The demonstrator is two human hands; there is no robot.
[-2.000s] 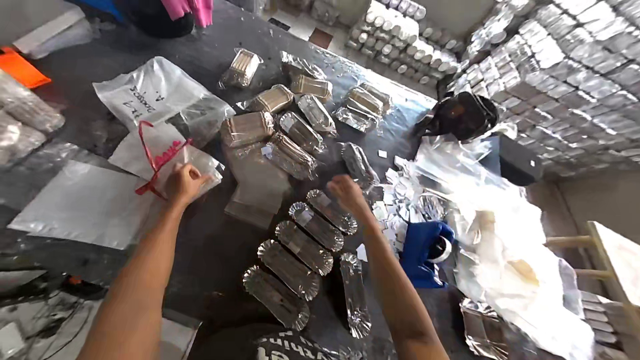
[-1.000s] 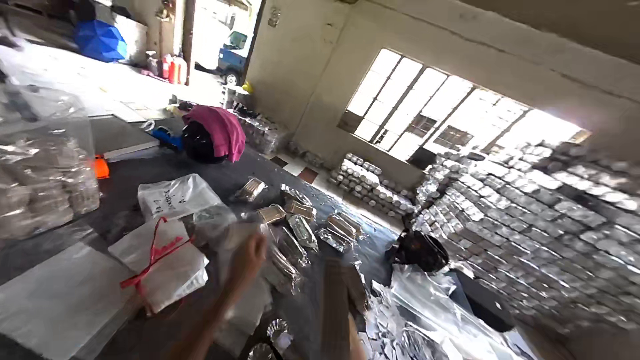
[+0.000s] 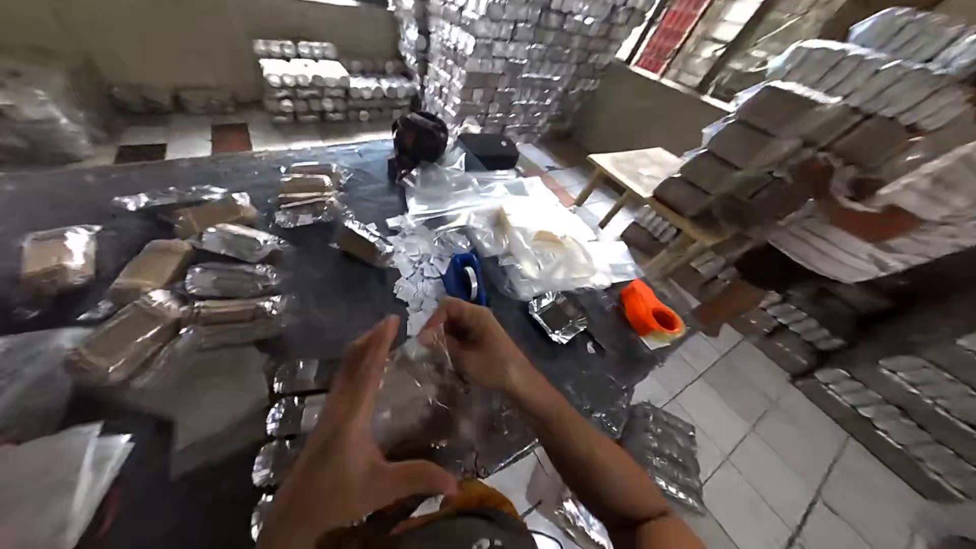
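My right hand is closed on the edge of a clear plastic bag, close to the table's near edge. At the bag's left side my left hand is raised with its fingers apart; whether it touches the plastic is unclear. Partly behind that hand lies a row of foil trays. Beyond my hands are small white paper slips and a blue tape dispenser. Wrapped foil-and-cardboard packs lie to the left.
Clear plastic bags are heaped at the back right. An orange tape dispenser and a foil tray lie near the table's right edge. A dark helmet-like object stands at the back. Stacked packs and a wooden stool are beyond.
The view has swung far to the right and down. My right hand now grips a clear bag, which neither hand plainly held two seconds ago. My left hand has left the white bags with red ribbon.
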